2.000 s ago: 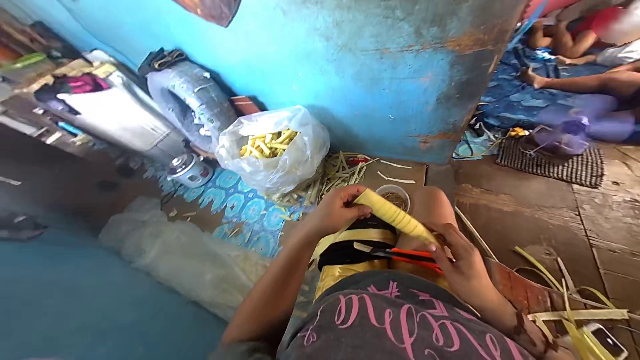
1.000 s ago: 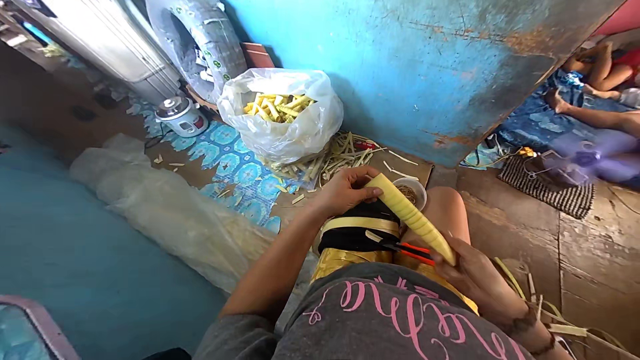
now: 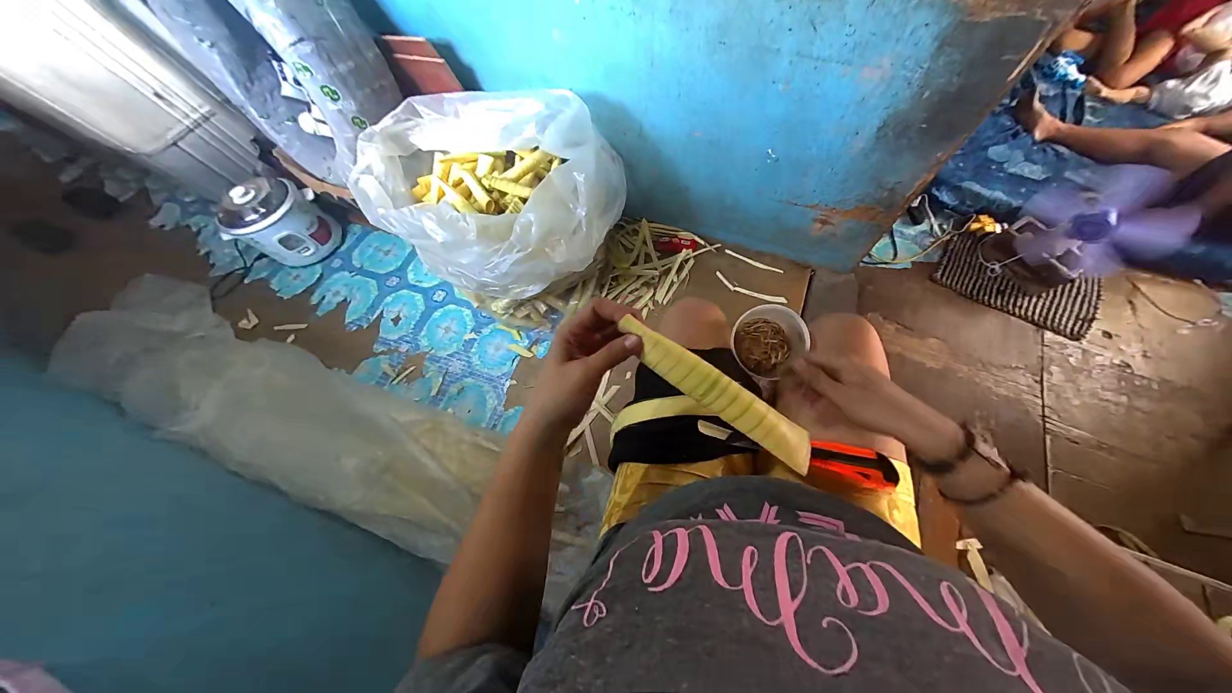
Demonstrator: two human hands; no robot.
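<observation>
My left hand pinches the upper end of a flat woven strip of pale yellow-green leaf, which slants down to the right over my lap. My right hand is off the strip, its fingers at the rim of a small white bowl between my knees; whether they grip it or reach inside I cannot tell. Thin brown pieces lie in the bowl. A black cloth with a pale band covers my thigh on the left. An orange-and-black object rests on my other thigh.
A plastic bag full of folded leaf pieces stands by the blue wall, with leaf scraps beside it. A rice cooker is at left, clear sheeting nearer. A spinning fan and people's legs are at right.
My right hand has let go of the lower end of the woven strip and moved up to the bowl. My left hand still holds the upper end.
</observation>
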